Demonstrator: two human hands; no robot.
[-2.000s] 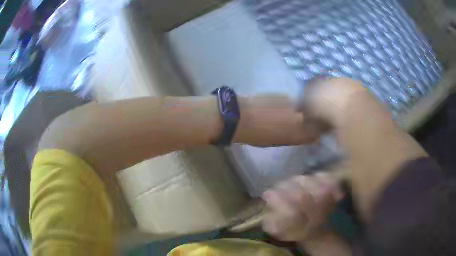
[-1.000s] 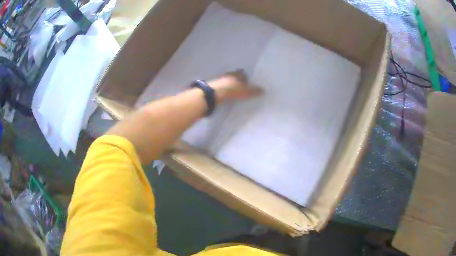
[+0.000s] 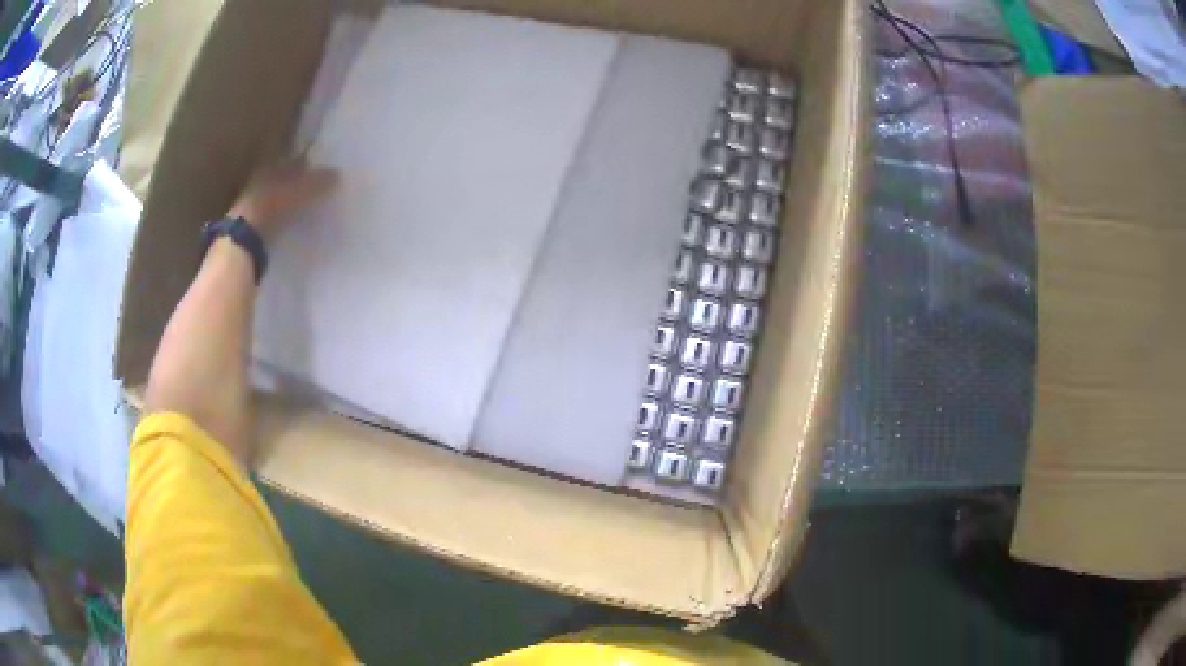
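A white separator sheet (image 3: 442, 195) with a fold or overlapping edge lies in the open brown carton (image 3: 520, 533) in front of me. Along the carton's right side, several tight rows of small silver metal parts (image 3: 706, 314) with dark slots show beside the sheet. My left hand (image 3: 284, 193), blurred, with a dark band on the wrist, is inside the carton at the sheet's left edge. Its fingers lie over or against the sheet; whether they grip it is unclear. My right hand is not in view.
Bubble wrap (image 3: 923, 351) lies right of the carton, with a dark cable (image 3: 956, 150) on it. A flat cardboard flap (image 3: 1106, 338) is at the far right. Loose white sheets (image 3: 81, 312) are left of the carton, outside it.
The sheet, which hid the parts one second ago, now lies further left and uncovers rows at the right. My left hand has moved from mid-sheet to its left edge. The view has shifted.
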